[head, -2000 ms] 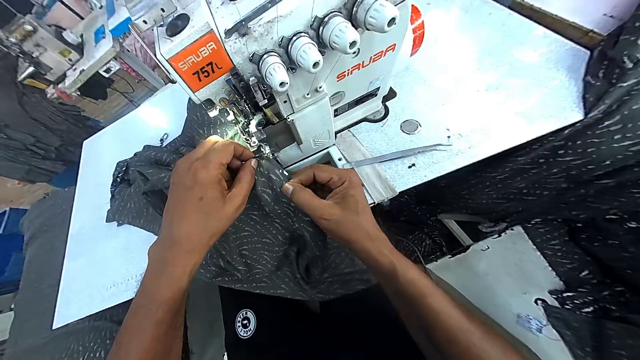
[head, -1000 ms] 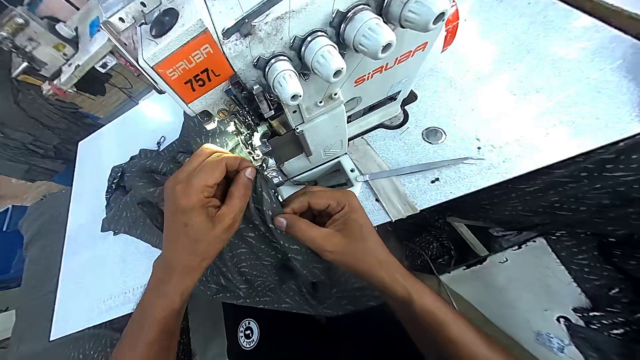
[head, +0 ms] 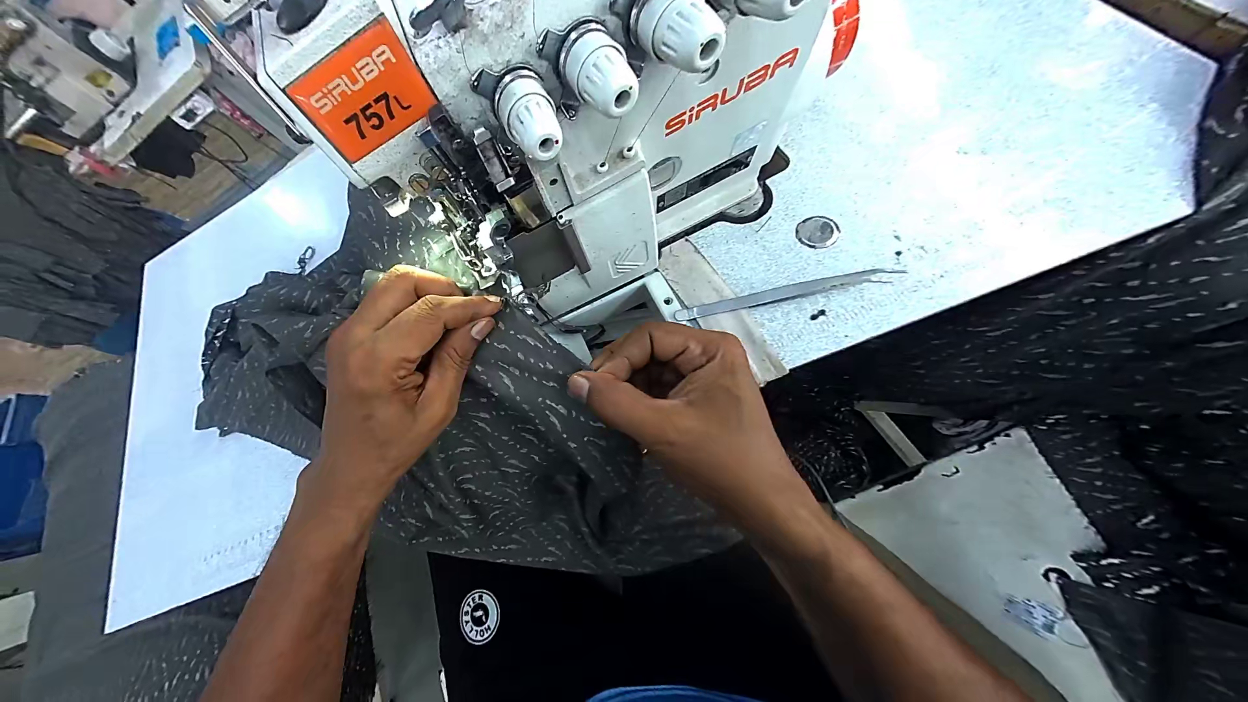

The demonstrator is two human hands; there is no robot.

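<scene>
A dark grey fabric piece with white flecks (head: 526, 458) lies across the table's front edge and up to a white Siruba overlock sewing machine (head: 604, 224). My left hand (head: 400, 361) pinches the fabric's edge between thumb and fingers, close in front of the lit presser foot (head: 487, 258). Further right along the same edge, my right hand (head: 673, 385) grips the fabric between thumb and forefinger. The needle itself cannot be made out. Metal tweezers (head: 790, 294) lie on the table just right of the machine's base.
The white table top (head: 975, 166) extends to the right and left of the machine. More flecked dark fabric (head: 1024, 322) hangs along its right front edge. A second sewing table (head: 146, 97) stands at the upper left, with dark cloth (head: 78, 244) below it.
Both hands keep hold of the fabric's edge. The right hand is now farther from the left, with a longer stretch of edge between them. The view has shifted closer to the machine.
</scene>
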